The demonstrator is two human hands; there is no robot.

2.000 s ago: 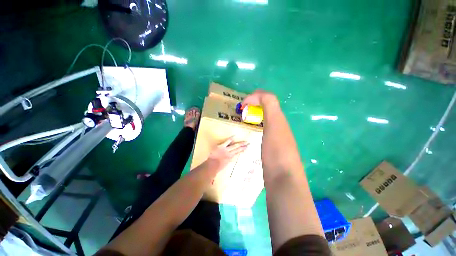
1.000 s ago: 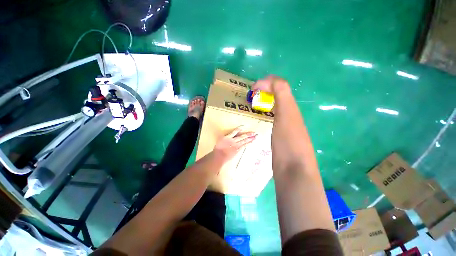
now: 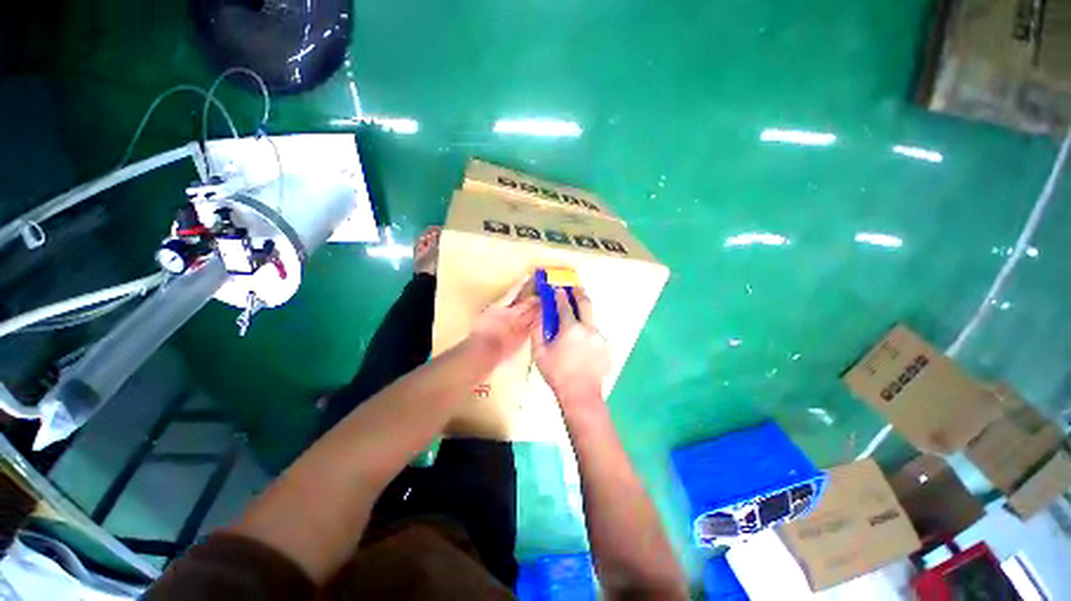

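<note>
A closed brown shipping carton [image 3: 534, 234] stands on the green floor in front of me, with black print on its far side and faint red print on the face nearest me. My right hand [image 3: 571, 340] holds the tape dispenser [image 3: 549, 308], blue with a yellow-orange roll, against the middle of the carton's upper face. My left hand [image 3: 507, 323] lies on the same face just left of the dispenser, its fingertips close to or touching it; whether it holds tape cannot be told.
A white stand with a round device [image 3: 261, 252] is at the left. A black pedestal fan [image 3: 276, 35] is at the upper left. A blue crate [image 3: 752, 470] with dark and white contents and brown cartons [image 3: 851, 525] lie at the lower right. A large carton [image 3: 998, 71] is at the upper right.
My right hand has brought the tape dispenser from the carton's far edge back towards me, beside my left hand. More of the blue crate shows at the right.
</note>
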